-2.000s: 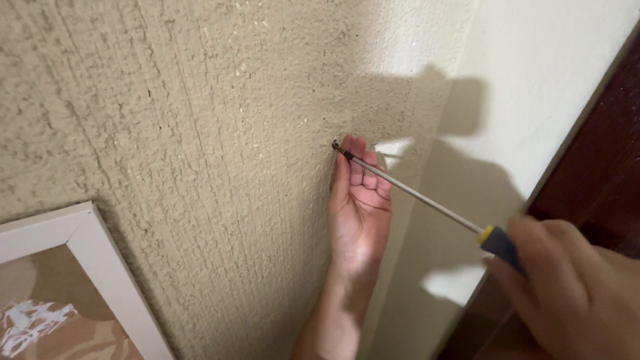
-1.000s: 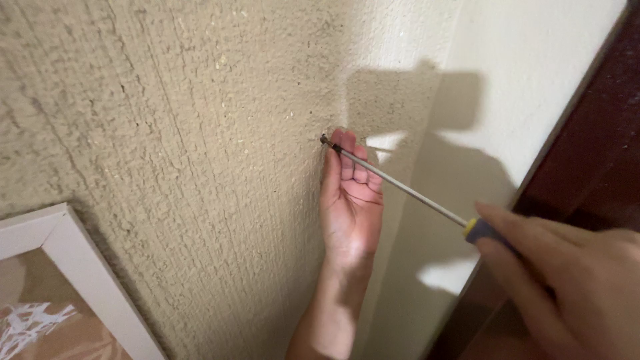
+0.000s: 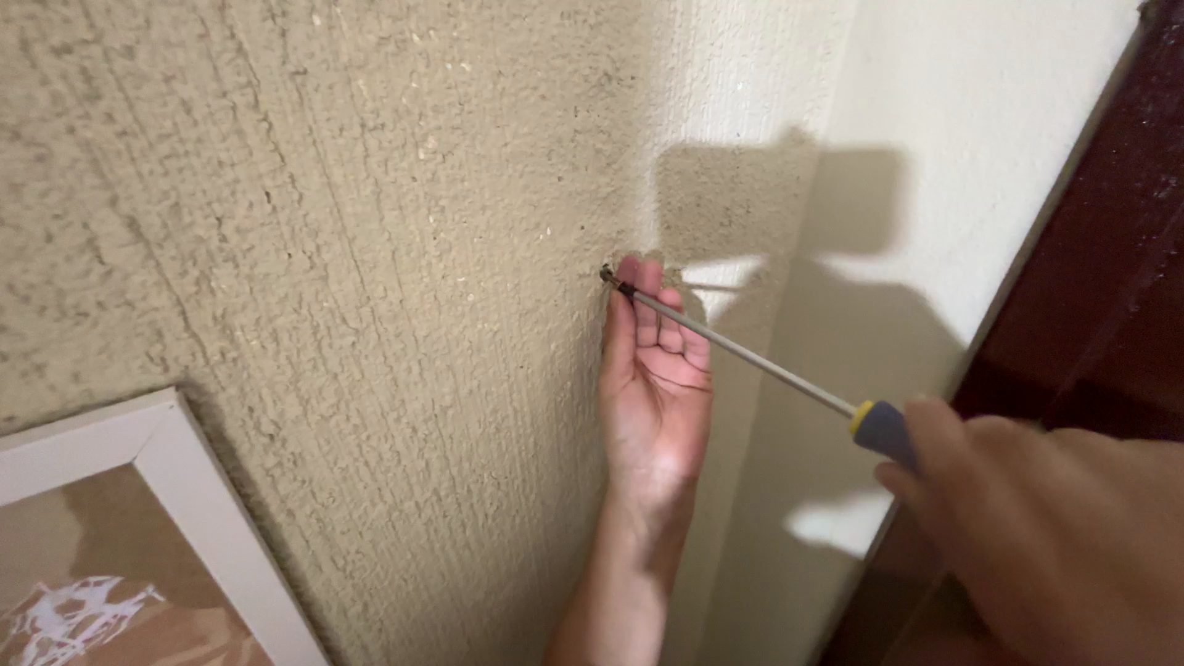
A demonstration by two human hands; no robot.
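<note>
My right hand [image 3: 1045,518] grips the blue and yellow handle of a screwdriver [image 3: 740,350], whose long metal shaft slants up and left to the wall. At its dark tip is a small dark screw [image 3: 606,275] at the surface of the textured beige wall [image 3: 416,277]. My left hand [image 3: 659,370] is raised palm toward the view, its thumb and fingertips around the screw and the tip of the shaft. The exact contact of the fingertips and how deep the screw sits cannot be told.
A white picture frame [image 3: 222,518] hangs at the lower left. To the right the beige wall meets a smooth pale wall [image 3: 925,111], and beyond it is a dark reddish-brown wooden surface [image 3: 1091,277]. Shadows of the hands fall across the corner.
My right hand has shifted its hold on the screwdriver handle. The screwdriver tip and my left hand remain at the same spot on the wall.
</note>
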